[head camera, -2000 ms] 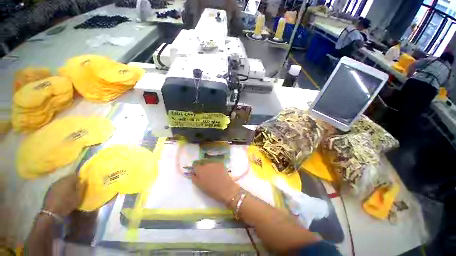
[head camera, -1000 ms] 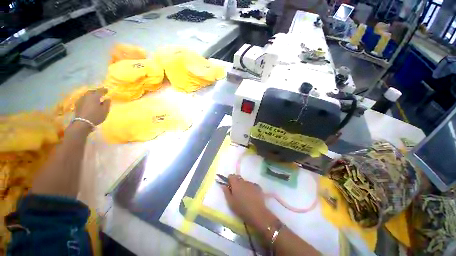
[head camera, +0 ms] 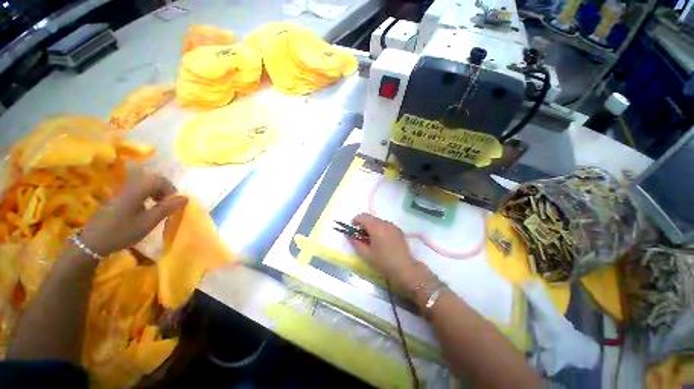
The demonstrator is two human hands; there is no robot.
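My left hand (head camera: 141,209) pinches the edge of a yellow cut piece (head camera: 186,254), which hangs down beside the table's near edge. A big heap of loose yellow pieces (head camera: 57,178) lies left of and below this hand. My right hand (head camera: 384,247) holds dark thread snips (head camera: 348,229) over the white sheet, their tips pointing left. The placement guide, a pinkish outline around a greenish rectangle (head camera: 449,211), shows uncovered beyond my right hand. The pattern sewer's dark front cover (head camera: 464,102) stands above it, with a handwritten yellow note (head camera: 445,142).
Stacks of yellow pieces (head camera: 304,61) stand left of the machine, with a labelled piece (head camera: 224,135) nearer. A clear bag of labels (head camera: 574,220) sits at right, on yellow fabric. A white scrap (head camera: 563,327) lies below it. A thin cord (head camera: 399,327) hangs near my right wrist.
My left hand has left the finished pieces, moved nearer to the loose heap and taken hold of a yellow piece. My right hand stays over the sheet with the snips. The view has turned left and down.
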